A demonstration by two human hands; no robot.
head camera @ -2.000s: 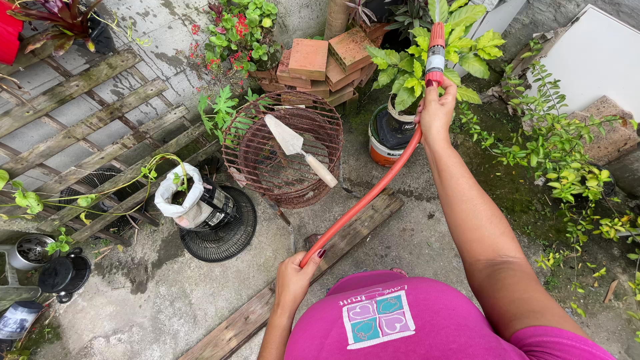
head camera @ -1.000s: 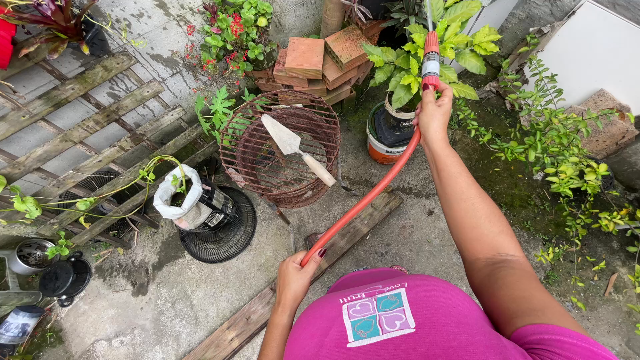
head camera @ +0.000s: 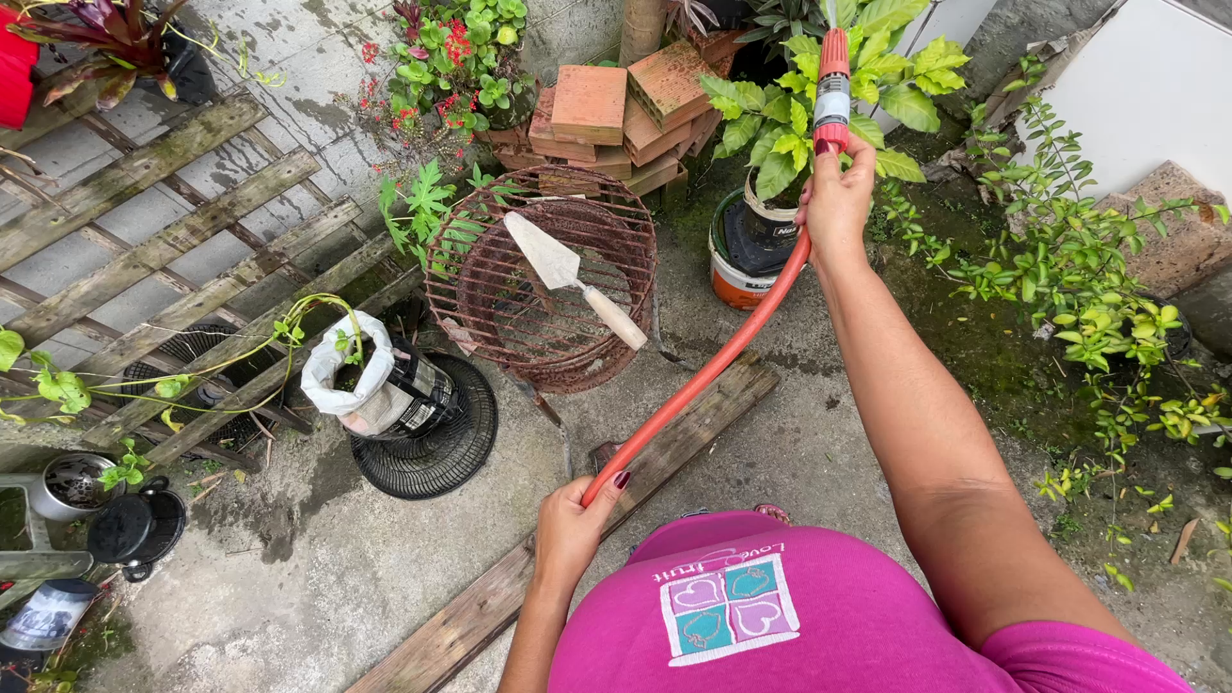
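Note:
My right hand point(head camera: 839, 197) grips the red hose just behind its red and grey spray nozzle point(head camera: 833, 91), which points away from me over a leafy potted plant point(head camera: 905, 72). A thin stream of water shows at the nozzle tip. The red hose point(head camera: 707, 371) curves down to my left hand point(head camera: 568, 529), which is closed around it near the wooden plank. Left of the hose, a pointed trowel point(head camera: 549, 255) with a pale handle lies on a rusty round metal grill point(head camera: 448, 279), touched by neither hand.
Stacked bricks point(head camera: 589, 104) stand behind the grill. A wooden plank point(head camera: 481, 597) lies across the concrete floor. At left are a bagged pot point(head camera: 385, 385) on a black fan guard point(head camera: 476, 443), a wooden lattice point(head camera: 183, 236) and a black lidded pot point(head camera: 135, 529). Shrub branches point(head camera: 1068, 279) spread at right.

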